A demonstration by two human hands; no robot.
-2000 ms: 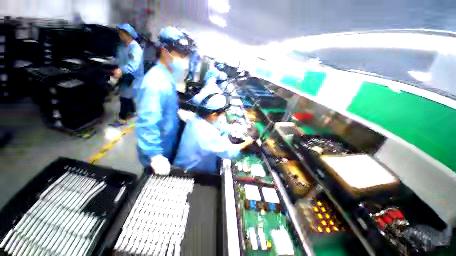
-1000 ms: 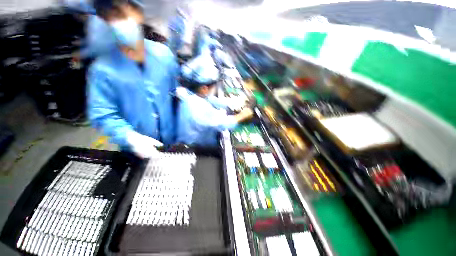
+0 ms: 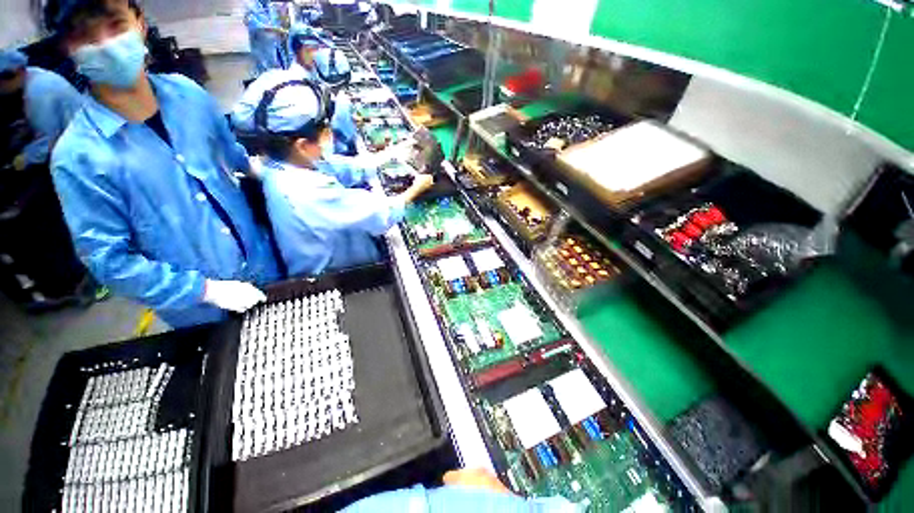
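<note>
A green circuit board with white flat blocks and blue parts lies on the conveyor, nearest me, partly cut off by the bottom edge. Another board lies just beyond it, past a dark red bar. Blue sleeves and a small part of a bare hand, seemingly my left hand, show at the bottom edge beside the conveyor's pale rail. Its fingers are mostly hidden, so its hold cannot be told. My right hand cannot be made out.
Black bins with rows of white-silver parts stand left of the conveyor. A masked person stands behind them, a gloved hand at the bin. Another person works at the line. Right shelves hold red parts, a small tray and a blister tray.
The view has tilted down and shifted right. A hand and blue sleeves have appeared at the bottom edge. The standing person now shows further left, a gloved hand still at the bin.
</note>
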